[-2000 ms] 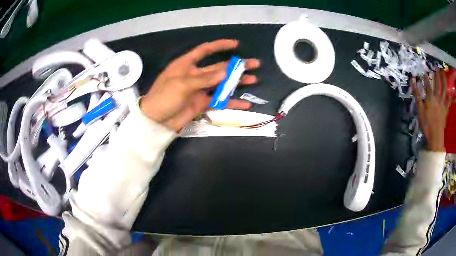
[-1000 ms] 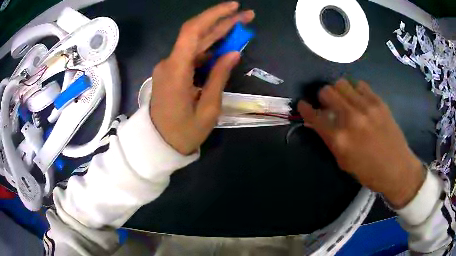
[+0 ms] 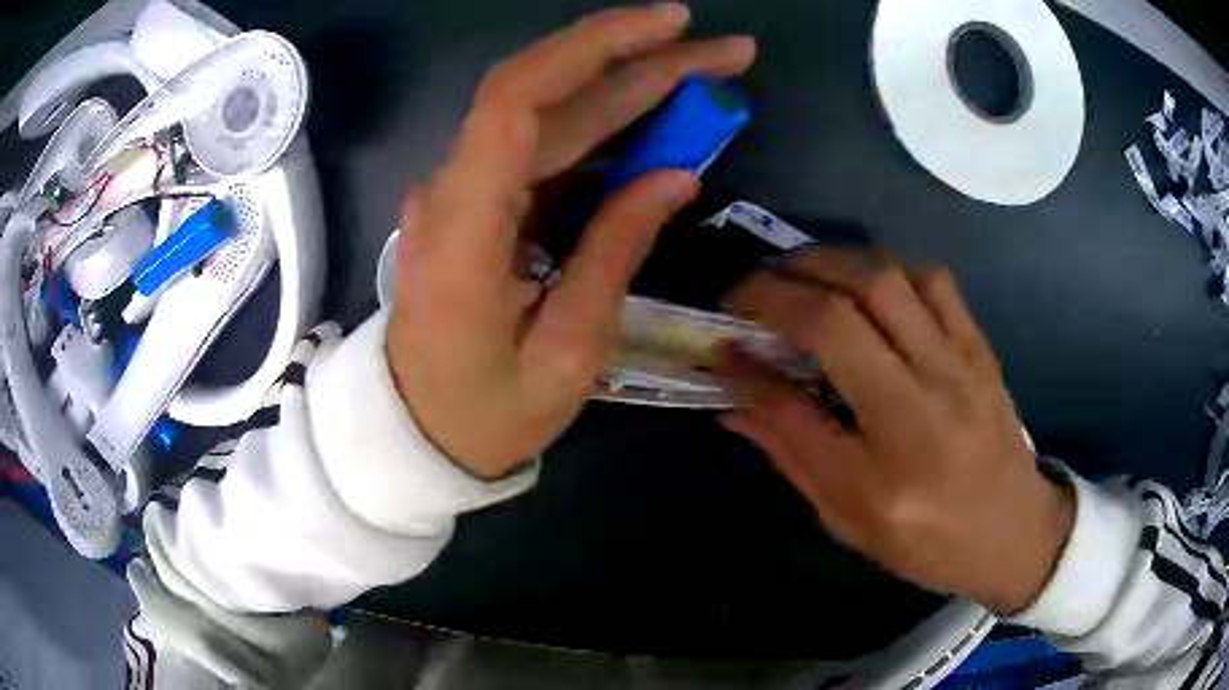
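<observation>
My left hand (image 3: 499,256) holds a blue battery cell (image 3: 678,132) between thumb and fingers, above the bench mat. An open white housing shell (image 3: 667,353) lies below it, partly hidden behind my left hand. My right hand (image 3: 883,425) is at the shell's right end, blurred, with thumb and fingertips together there; whether they grip the wires or the shell's end is not clear. The white neckband arm (image 3: 930,654) shows at the bottom edge, below my right wrist.
A white tape roll (image 3: 980,95) lies at the upper right. A small printed liner strip (image 3: 759,225) lies above the shell. More peeled liner (image 3: 1193,175) is heaped at the right edge. White neck fans (image 3: 303,270) with blue cells are piled at left on the black mat (image 3: 539,566).
My right hand came from the liner heap to the shell's right end, then moved further left along it. The neckband arm swung down to the bottom edge. My left hand still holds the cell.
</observation>
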